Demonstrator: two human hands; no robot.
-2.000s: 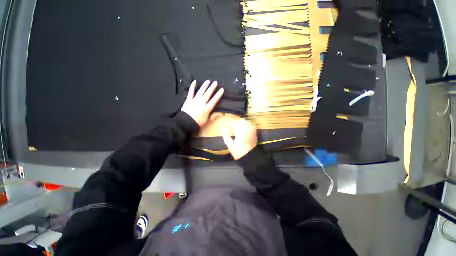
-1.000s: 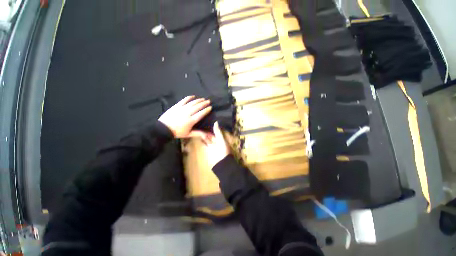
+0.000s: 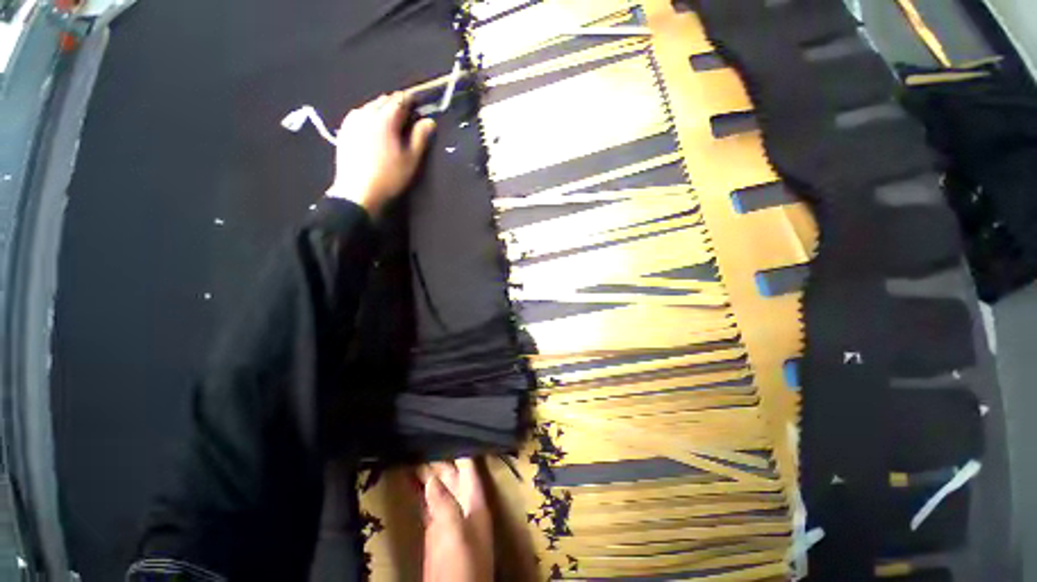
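Black cut pieces [image 3: 461, 418] lie bunched in narrow overlapping folds, with a smoother black stretch beyond them. My left hand [image 3: 381, 150] is at the far end of this stretch, fingers curled down beside a thin tan strip and a white scrap [image 3: 451, 89]; whether it grips anything is unclear. My right hand [image 3: 455, 512] is at the near edge of the bunched pieces, over bare tan paper [image 3: 392, 517]; its fingertips touch or go under that edge and are partly hidden, and its wrist is cut off by the bottom edge.
Right of the pieces is tan underlay paper [image 3: 580, 114] with slits and narrow paper strips. Beyond it lies black fabric waste [image 3: 864, 284] with slots. A dark bundle [image 3: 1001, 227] and a yellow-tan strip [image 3: 923, 32] are at the far right. The large black lay [image 3: 148, 318] spreads left.
My left hand has moved away from my right, to the far end of the pieces. My right hand stays at their near edge. The view has shifted farther over the table.
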